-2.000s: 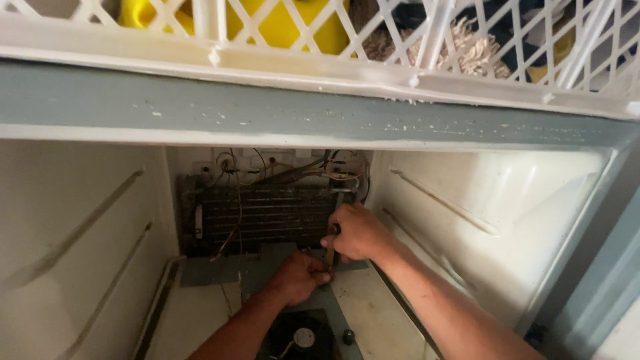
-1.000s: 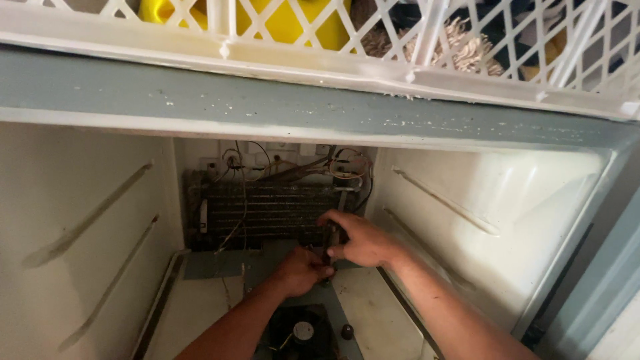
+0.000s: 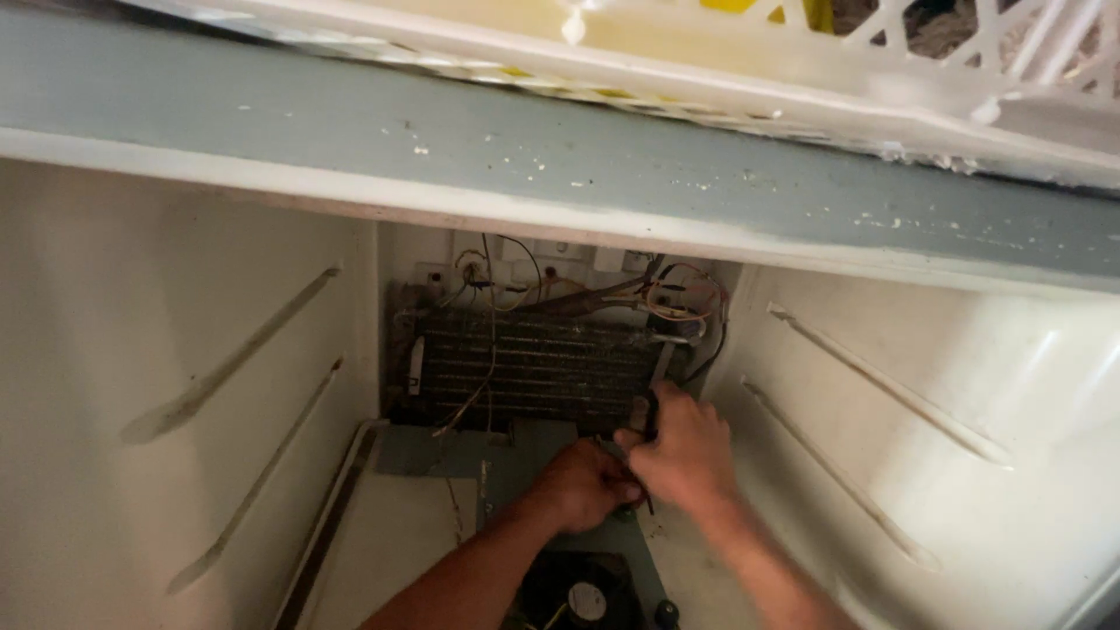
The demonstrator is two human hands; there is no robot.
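Note:
Inside a refrigerator compartment, my left hand (image 3: 588, 486) pinches a thin dark wire (image 3: 646, 500) above the grey panel (image 3: 516, 459). Just right of it and slightly higher, my right hand (image 3: 682, 442) is closed around a small dark tool (image 3: 649, 416), whose kind I cannot tell. Both hands are close together, in front of the lower right corner of the finned evaporator coil (image 3: 542, 363). Below the left hand sits a black fan (image 3: 582, 595) in the grey panel. The fingertips are partly hidden.
Loose wires (image 3: 678, 293) hang above the coil at the right, and more wires (image 3: 472, 271) at the left. Ribbed walls (image 3: 892, 385) flank both sides. The cabinet's front edge (image 3: 525, 157) crosses overhead, with a white plastic crate (image 3: 700, 79) on it.
The view has moved closer and tilted. My right hand's fingers, spread a second ago, are now wrapped around the dark tool. My left hand stays beside it.

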